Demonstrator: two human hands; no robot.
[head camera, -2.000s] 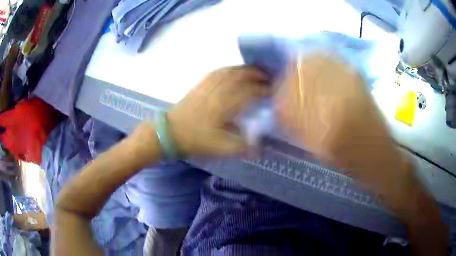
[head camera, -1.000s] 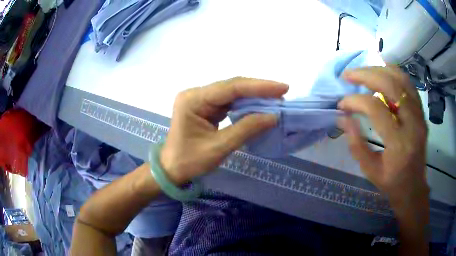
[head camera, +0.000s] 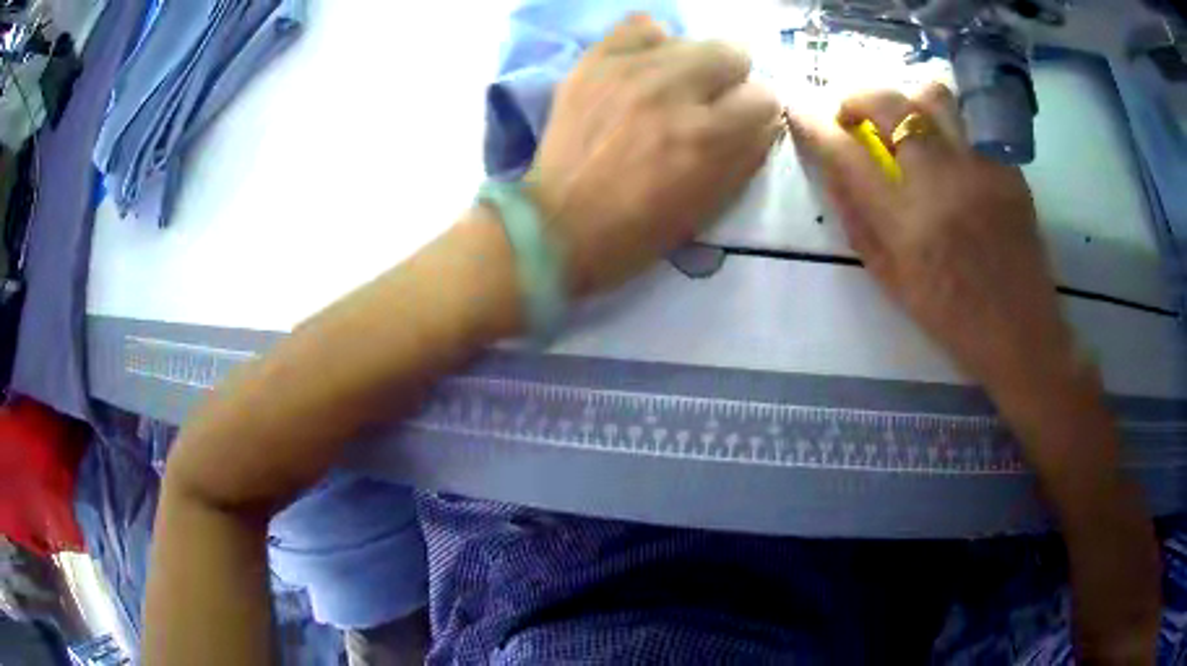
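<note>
A light blue cloth piece (head camera: 527, 98) lies on the white table behind and to the left of my left hand, partly hidden by it. My left hand (head camera: 664, 150), with a green bangle, is slightly blurred, its fingertips just left of the needle area (head camera: 816, 52). My right hand (head camera: 931, 169), with a ring, is just below the machine head, its fingertips close to those of my left hand. The fingertips are unclear, and I cannot tell whether either hand grips the cloth.
A stack of blue bands (head camera: 195, 85) lies at the table's upper left. A grey cylindrical fitting (head camera: 996, 98) hangs at the right. The grey front edge with a ruler (head camera: 729, 436) crosses the view. Blue fabric (head camera: 352, 553) and a red item (head camera: 37, 475) are below left.
Both hands have moved from near the front edge up to the needle area, carrying the blue piece that they held between them. The view has shifted to the right.
</note>
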